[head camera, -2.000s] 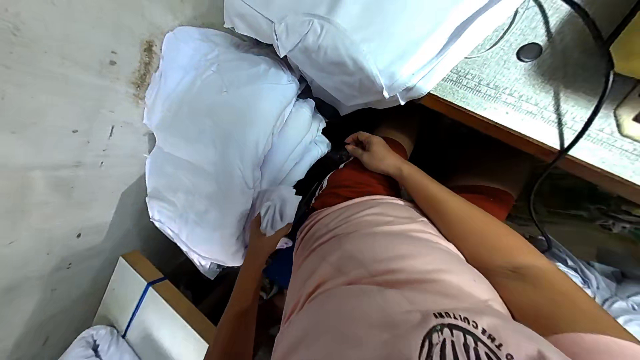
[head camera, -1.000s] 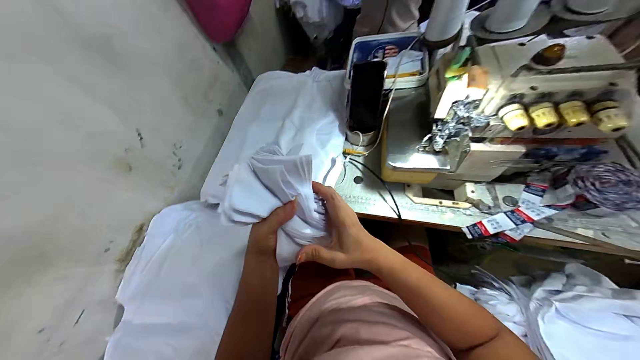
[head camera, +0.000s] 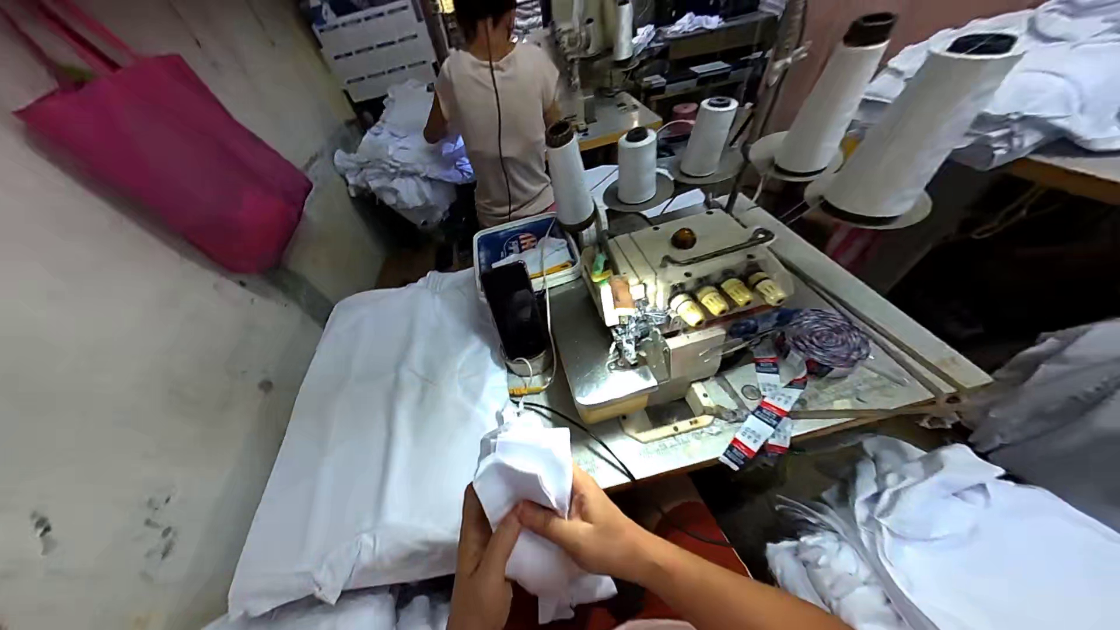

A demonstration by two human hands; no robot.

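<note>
Both hands hold a folded bundle of white fabric pieces in front of my lap. My left hand grips its left side, and my right hand grips its right side with the thumb across the front. Left of the bundle lies a broad stack of white fabric. Beyond my hands, on the table, stands an overlock sewing machine with cones of white thread behind it. A black phone leans upright beside the machine's metal plate.
A plastic tub sits behind the phone. Printed label strips and a coil of cord lie right of the machine. White cloth is heaped lower right. A pink bag hangs on the wall. Another person works farther back.
The view has tilted up and shows more of the room. Two seconds ago my hands were apart near my lap, the left on white cloth; now both hold the bundle, which stands more upright than one second ago.
</note>
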